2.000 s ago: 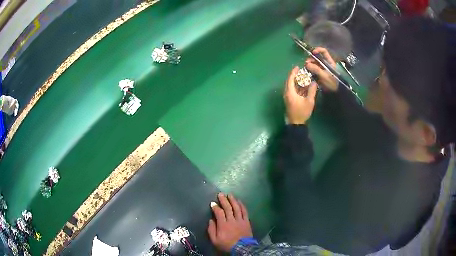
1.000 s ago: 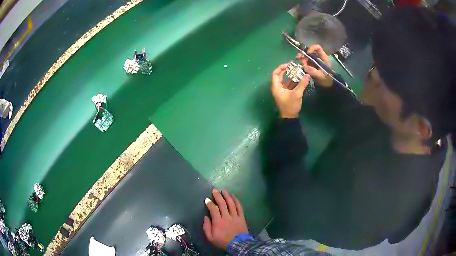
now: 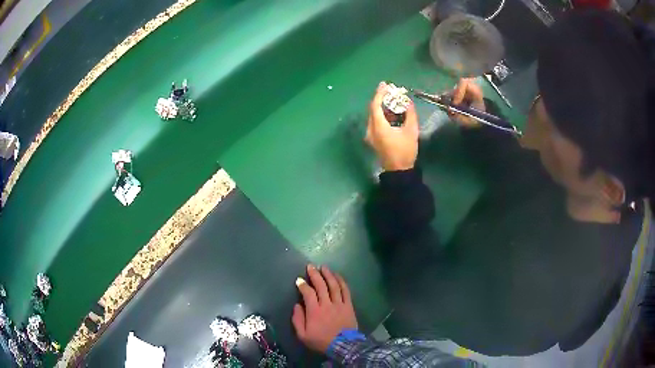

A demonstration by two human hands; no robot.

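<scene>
My right hand [image 3: 323,310] lies palm down on the dark bench mat [image 3: 215,251], near the edge of the green surface. Its fingers are slightly apart, nothing shows in it, and one fingertip has a white covering. Two wired board assemblies lie to its left at the bottom edge, one [image 3: 224,330] beside the other [image 3: 253,327], with white parts up and dark and red wires below. A white cloth [image 3: 143,352] lies further left, cut off by the frame edge. My left hand is out of the picture.
A person in dark clothing [image 3: 495,251] at right holds a white assembly [image 3: 396,101] and a soldering iron [image 3: 467,111] beside a round fume hood [image 3: 467,44]. Several assemblies lie on the green belt [image 3: 237,129] behind the worn rail [image 3: 154,255].
The assemblies on the belt have moved left and downward. The neighbour's hands have moved left, and the iron's tip is now close to the held assembly. My right hand stays on the mat.
</scene>
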